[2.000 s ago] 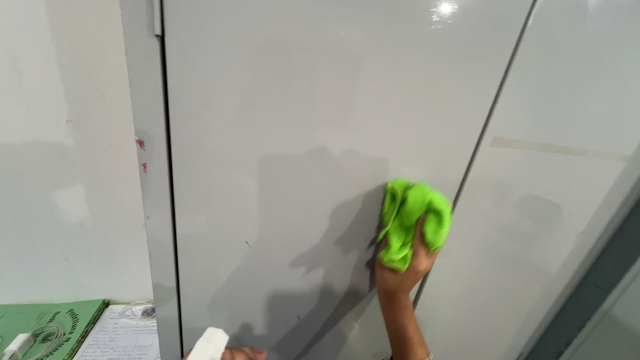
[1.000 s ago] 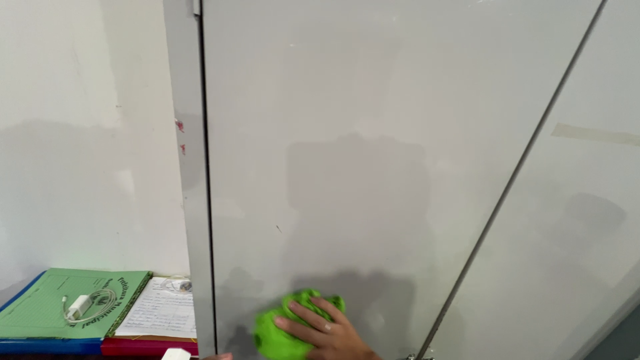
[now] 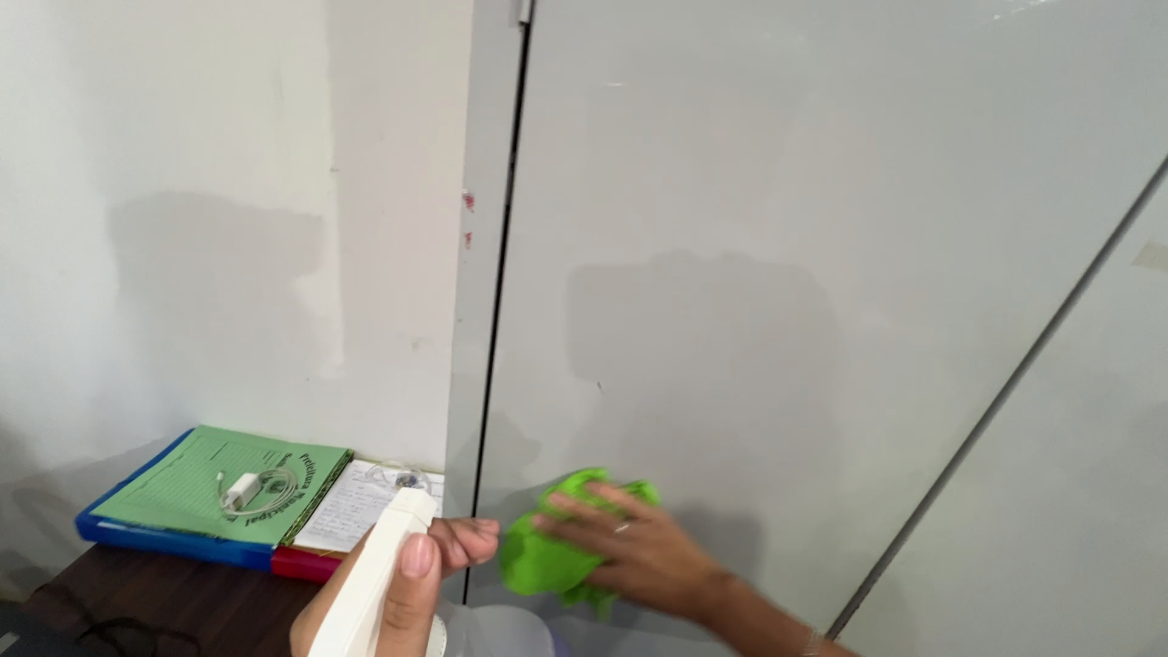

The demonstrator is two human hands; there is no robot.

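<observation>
My right hand (image 3: 652, 552) presses a bright green cloth (image 3: 552, 552) flat against the lower part of a light grey cabinet door (image 3: 712, 210), near its left edge. A ring shows on one finger. My left hand (image 3: 411, 575) is wrapped around the white trigger head (image 3: 379, 566) of a spray bottle, with the fingertips close to the door gap. The translucent bottle body (image 3: 502, 630) shows partly at the bottom edge of the view; the rest is cut off.
On a dark wooden surface (image 3: 173, 602) at the lower left lie a green folder (image 3: 173, 484) on a blue binder, a white charger with coiled cable (image 3: 245, 491), a handwritten sheet (image 3: 342, 502) and a red binder (image 3: 306, 564). A white wall (image 3: 228, 301) stands behind.
My right hand and the green cloth have moved from the right side of the door down to its lower left. More of my left hand and the spray bottle shows. The view has shifted left.
</observation>
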